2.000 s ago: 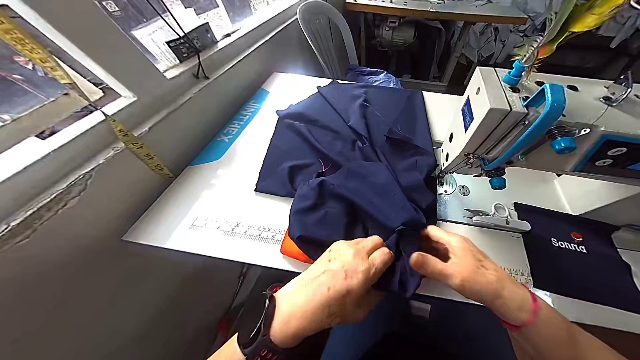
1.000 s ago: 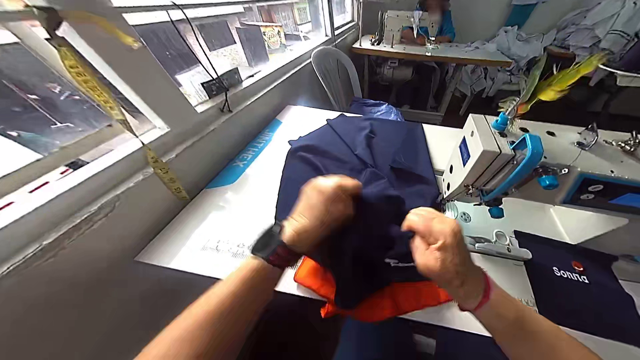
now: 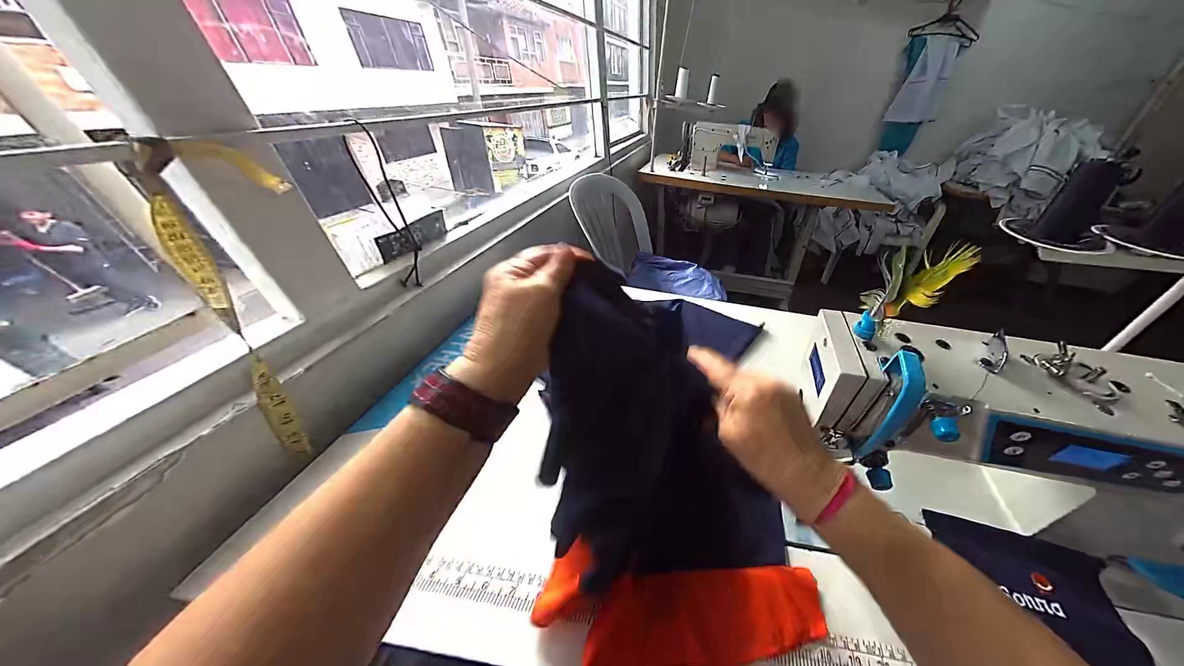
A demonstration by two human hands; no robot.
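My left hand [image 3: 525,310] is raised over the table and grips the upper edge of a dark navy fabric piece [image 3: 620,407], which hangs down from it. At the right side of this cloth is my right hand [image 3: 763,421], blurred, with its index finger stretched toward the fabric; whether it holds any cloth cannot be told. Orange fabric [image 3: 703,615] lies below the navy cloth at the near table edge. More navy fabric [image 3: 712,328] spreads on the white table behind. The head of a sewing machine [image 3: 846,370] stands right of my right hand.
An embroidered navy piece [image 3: 1045,583] lies at the right. Printed rulers [image 3: 481,592] run along the near table edge. A tape measure [image 3: 277,407] hangs at the window on the left. Behind are a plastic chair [image 3: 610,217] and a person [image 3: 782,139] at another sewing machine.
My left hand has lifted the navy cloth off the table, where both hands worked low at first. More orange fabric shows than in the oldest frame. The view has tilted up.
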